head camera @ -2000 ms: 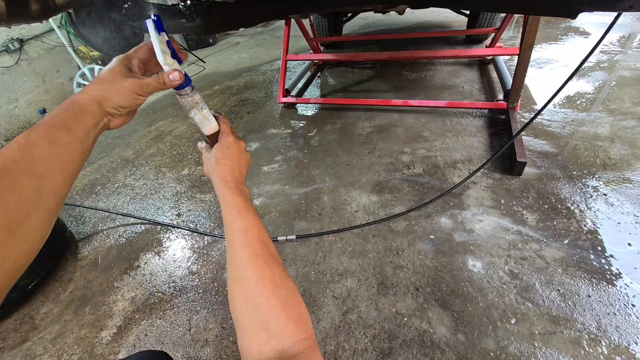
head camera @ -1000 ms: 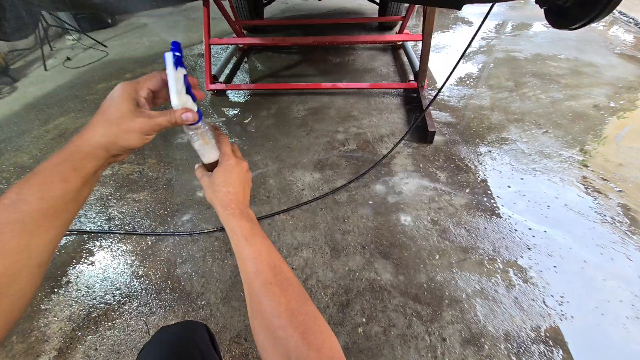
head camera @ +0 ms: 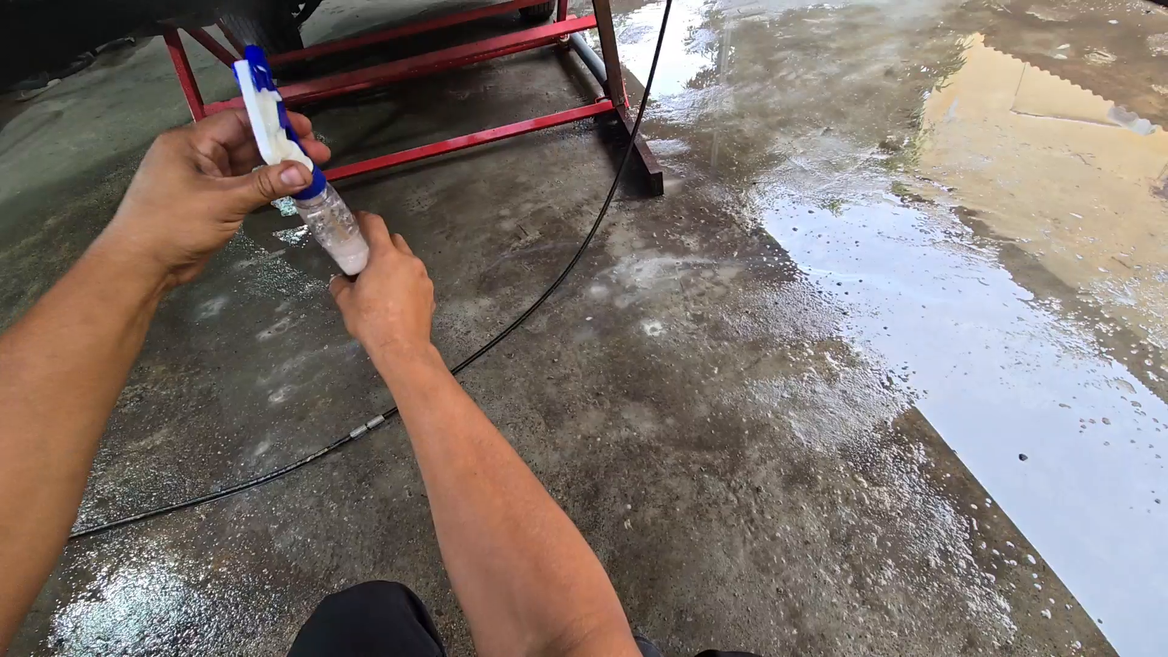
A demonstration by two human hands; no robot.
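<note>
A foam sprayer bottle (head camera: 330,224) with a blue and white head and a clear lower part holding whitish foam or liquid is tilted in front of me, upper left of centre. My left hand (head camera: 214,182) grips its head, the thumb across the neck. Around the bottle's lower end close the fingers of my right hand (head camera: 391,287), which hide its base. Behind the bottle is the red metal frame (head camera: 474,139).
A black hose (head camera: 538,301) with a metal coupling (head camera: 368,426) curves over the wet concrete floor (head camera: 657,438). Beneath a dark vehicle body at the upper left stand tyres (head camera: 265,32). A reflective puddle (head camera: 985,383) spreads on the right. My dark-clothed knee (head camera: 368,625) is below.
The view has shifted to the right, showing more of the puddle. Both hands stay on the sprayer bottle throughout.
</note>
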